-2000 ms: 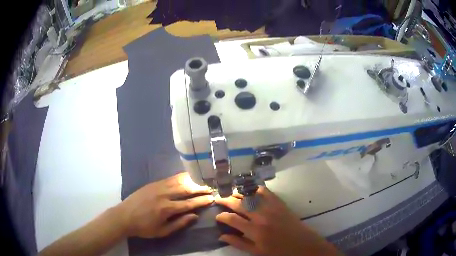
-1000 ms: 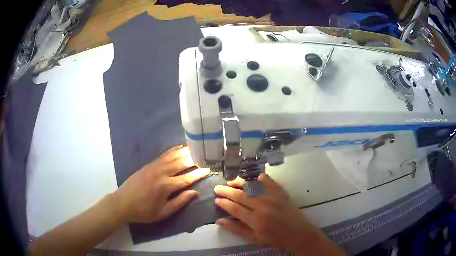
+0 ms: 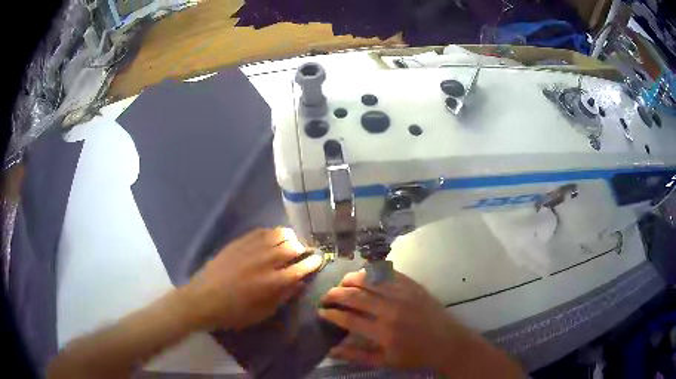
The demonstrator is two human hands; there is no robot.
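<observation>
A dark grey fabric panel [image 3: 196, 159] lies on the white table left of and under the white sewing machine head [image 3: 445, 141], with a diagonal fold across it. My left hand [image 3: 252, 274] is on the panel left of the needle area, fingers bent and fingertips together at the cloth beside the presser foot [image 3: 328, 256]. My right hand [image 3: 385, 314] rests on the cloth just right of and below the foot, fingers curled, partly behind the tension knob. The needle tip is hidden. I cannot tell whether either hand pinches the cloth.
More dark cloth [image 3: 44, 215] hangs at the table's left edge. A ragged dark purple heap [image 3: 326, 16] lies on brown wood [image 3: 178, 44] behind. Crumpled plastic [image 3: 67, 74] is at the far left. The ruler-marked front edge [image 3: 548, 318] runs at lower right.
The panel has turned and shifted, and now has a diagonal fold. My left hand has gone from flat to bent, with its fingers gathered near the foot. My right hand stays near the foot.
</observation>
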